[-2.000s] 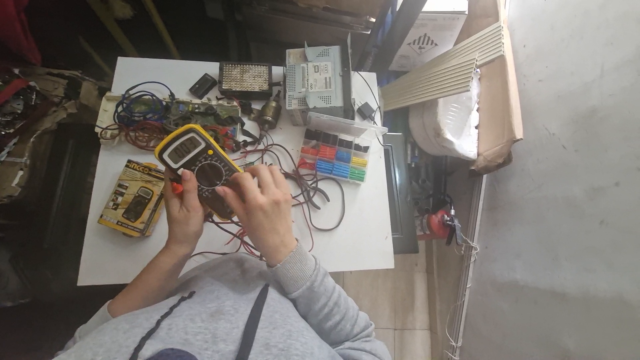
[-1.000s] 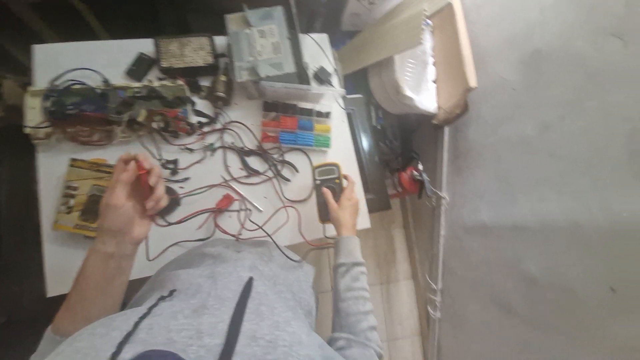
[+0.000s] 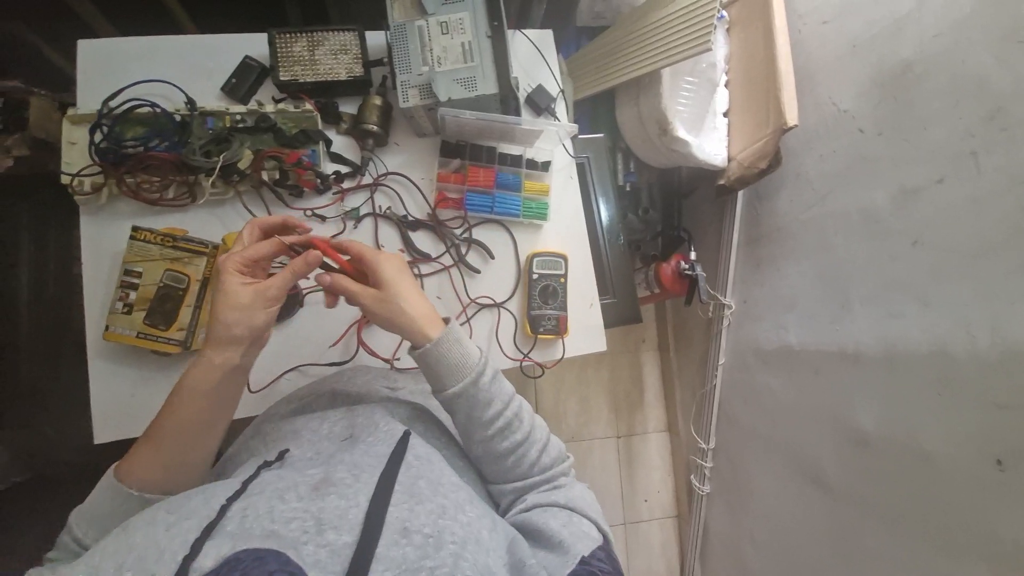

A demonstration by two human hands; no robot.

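Both hands meet over the left middle of the white table. My right hand (image 3: pixel 384 292) grips a red test probe (image 3: pixel 332 254) by its handle. My left hand (image 3: pixel 252 284) pinches a thin dark piece at the probe's tip end; whether that is a second probe or a lead, I cannot tell. A yellow-edged digital multimeter (image 3: pixel 548 294) lies face up near the table's right edge, its display lit or showing digits, with red and black leads running from its lower end. Behind my left hand stands the multimeter's yellow box (image 3: pixel 160 290). Pliers with dark handles (image 3: pixel 436 238) lie among the wires.
Coiled wires (image 3: pixel 144 132) rest on a pale circuit-board tray (image 3: pixel 80 160) at the back left. An LED panel (image 3: pixel 320 60), a metal car stereo unit (image 3: pixel 448 56), a cylindrical metal part (image 3: pixel 374 120) and an open case of heat-shrink tubing (image 3: pixel 494 180) line the back. Loose leads cross the middle.
The multimeter, held in both hands two seconds ago, was at the table's right under my right hand one second ago and now lies there released. My right hand has moved left to the red probe.
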